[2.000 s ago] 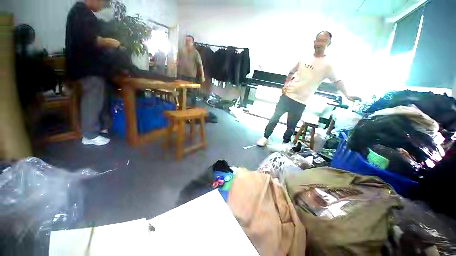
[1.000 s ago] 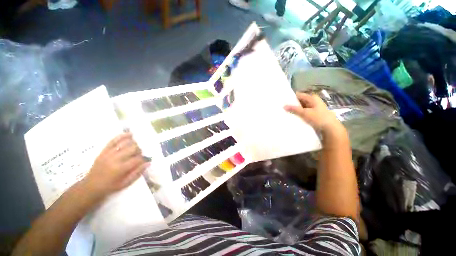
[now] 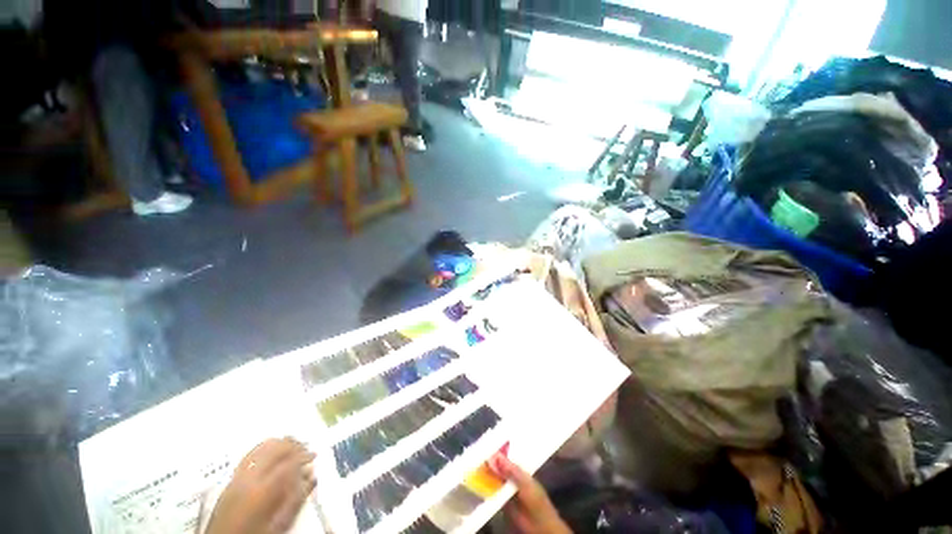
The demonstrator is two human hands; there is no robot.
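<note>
The white fold-out colour card [image 3: 418,391] lies open low in front of me, with rows of grey, green, blue and black tufts and a few yellow and pink ones at the lower right. My left hand [image 3: 263,488] rests on its printed left panel, fingers curled; whether it grips the panel is unclear. My right hand [image 3: 527,499] is at the lower right edge, its fingers on the card by the pink and yellow tufts. The bottom of the picture cuts off both hands.
An olive sack [image 3: 710,365] with clear-wrapped goods stands right of the card. Clear plastic [image 3: 84,334] lies at left. A wooden stool [image 3: 360,136] stands ahead. Two people's legs show near the table [image 3: 224,104]. A blue sack [image 3: 731,219] and dark bagged heaps lie at right.
The view has tilted up, so the card sits lower. The right panel has opened flatter. My right hand has moved from that panel's outer edge down to the lower edge by the tufts.
</note>
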